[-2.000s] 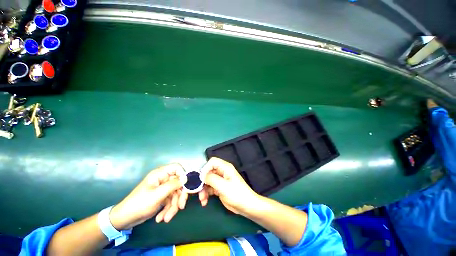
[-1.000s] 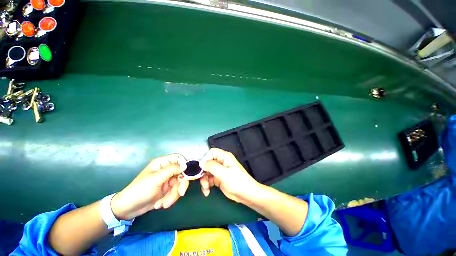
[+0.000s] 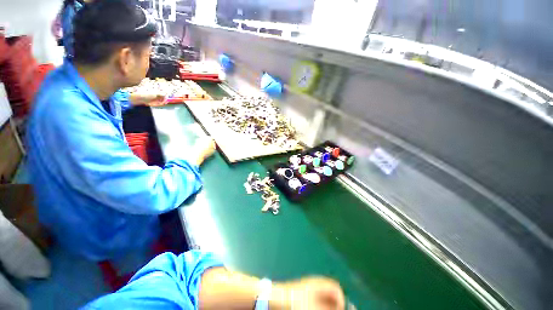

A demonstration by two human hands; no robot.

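My left hand [image 3: 315, 295] is at the bottom edge, blurred, with a pale strap [image 3: 263, 294] on its wrist. Its fingers are unclear, so whether it holds anything cannot be told. My right hand and the round unit are not in view. A black compartment tray [image 3: 286, 189] lies against the grey rail, holding several round units with blue, green, red and white faces. One ring [image 3: 288, 173] with a dark centre sits at its near left end. A loose cluster of small gold-silver parts [image 3: 267, 197] lies on the green surface left of the tray.
A tan board [image 3: 227, 145] with a large heap of small parts [image 3: 254, 121] lies beyond the tray. A person in a blue smock [image 3: 91, 163] sits at the left, an arm on the bench. Blue cloth [image 3: 271, 85] and a yellow-green round item [image 3: 305, 77] are by the grey panel.
The view has swung left and up, bringing in the neighbour and heap. The round unit, my right hand and the empty tray have left view. My left hand is now at the bottom edge.
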